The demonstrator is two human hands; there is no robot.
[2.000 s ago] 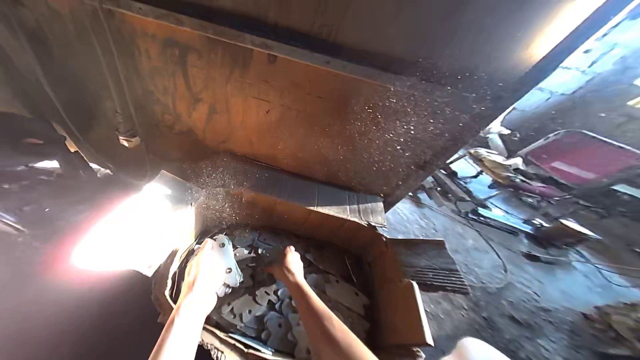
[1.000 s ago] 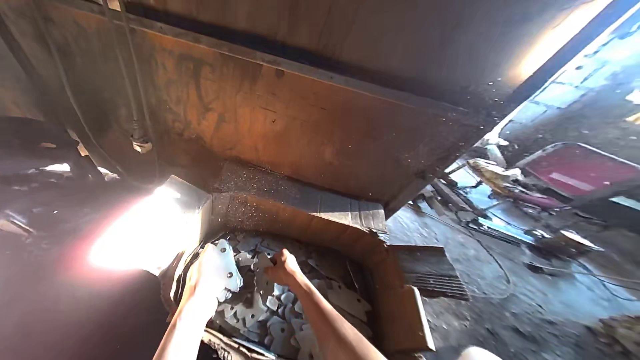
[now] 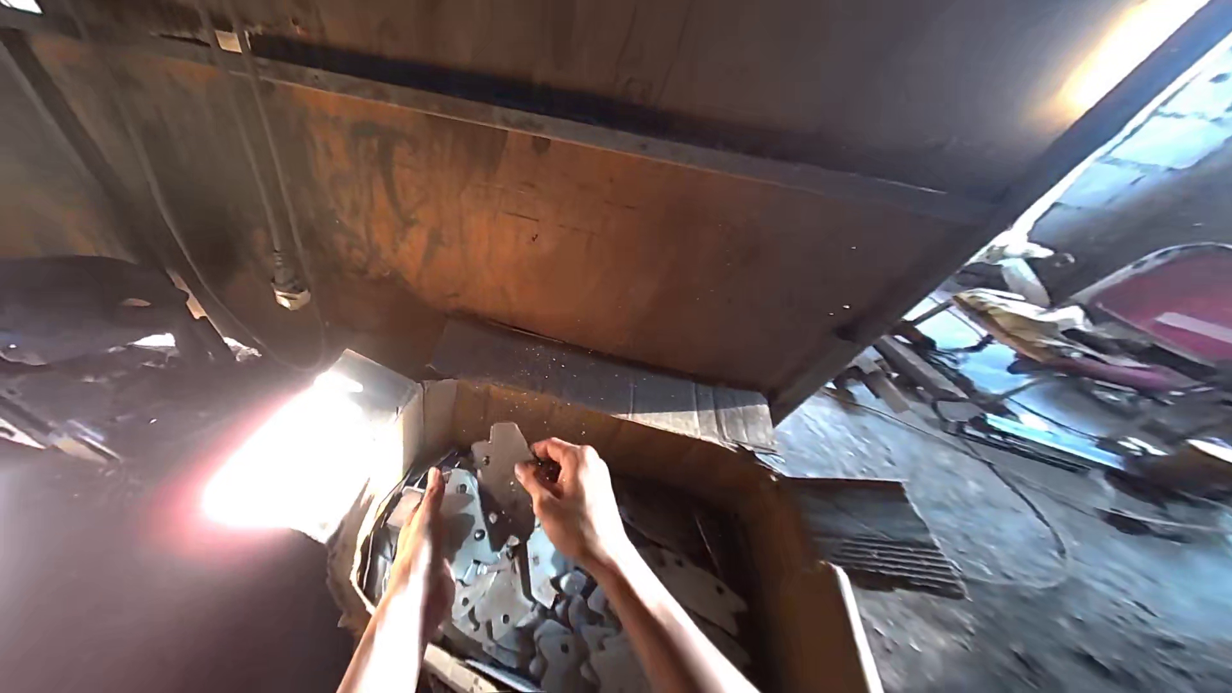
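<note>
A cardboard box point(image 3: 789, 577) at the lower middle holds a heap of flat metal plates point(image 3: 500, 602) with holes and shaped edges. Between thumb and fingers, my right hand point(image 3: 577, 500) grips one such metal plate point(image 3: 505, 462), raised upright above the heap near the box's far wall. My left hand point(image 3: 423, 558) is at the box's left side, its fingers extended against another light plate point(image 3: 464, 515); whether it grips that plate is hidden from this angle.
Behind the box rises a rusty metal panel point(image 3: 577, 250). A cable with a connector point(image 3: 291, 294) hangs at the left. Cardboard flaps point(image 3: 871, 529) stick out over the floor. Strong glare covers the left flap. Scrap and a red panel point(image 3: 1179, 298) lie at the right.
My right hand has lifted a plate from the heap. My left hand has turned, its fingers now straighter beside the plates. The sprinkle of bright specks in the air has thinned.
</note>
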